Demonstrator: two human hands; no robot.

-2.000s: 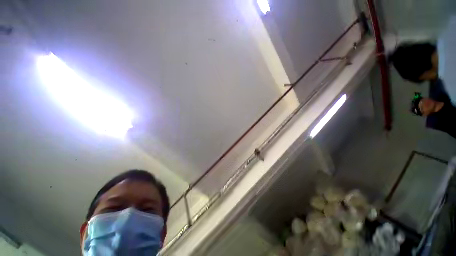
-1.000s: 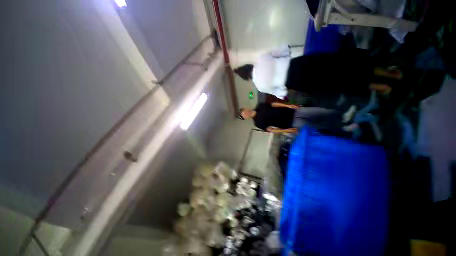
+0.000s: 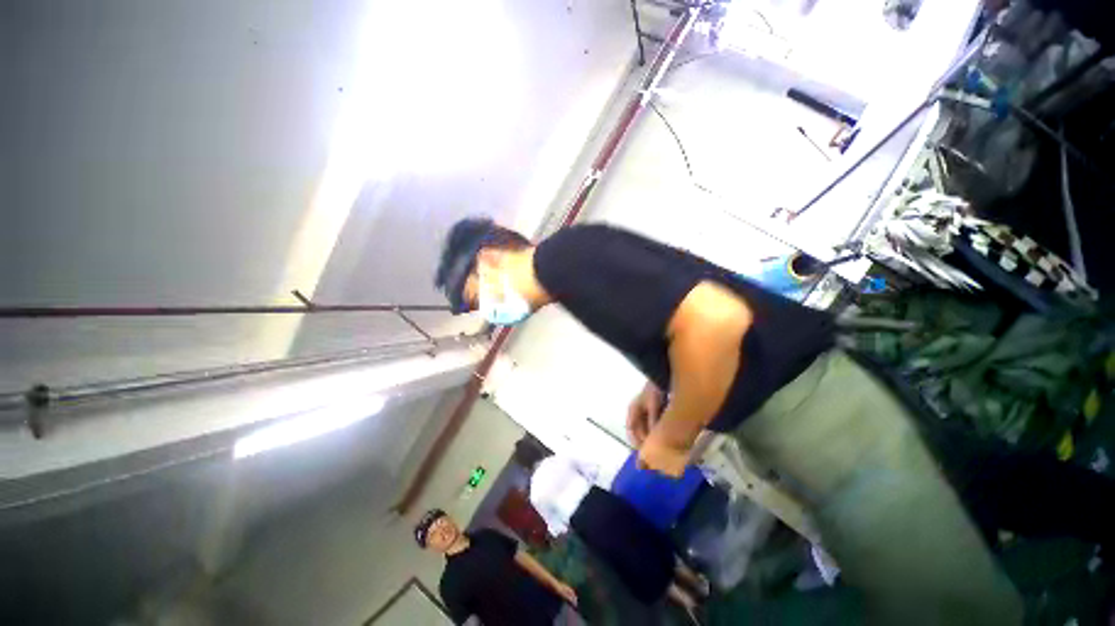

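Neither my left hand nor my right hand is in view. The picture is turned on its side, with the ceiling at left and the floor at right. Nearest in front is another person (image 3: 734,355) in a black shirt, pale green trousers, dark cap and face mask. That person's hands are close together in front of the body; whether they hold anything is unclear. Behind the person's back, the end of a light blue roll (image 3: 789,267) shows beside metal bars.
White and checked strips (image 3: 954,239) hang or lie in a heap at right. The green floor (image 3: 978,355) has crumpled material and yellow-black tape. A blue bin (image 3: 660,489) stands beyond the near person. Another person in black (image 3: 501,575) and one in white (image 3: 563,489) are farther back.
The view has swung from the ceiling and a large blue bin to the near person. The pile of rolls and the masked face seen earlier have left the picture.
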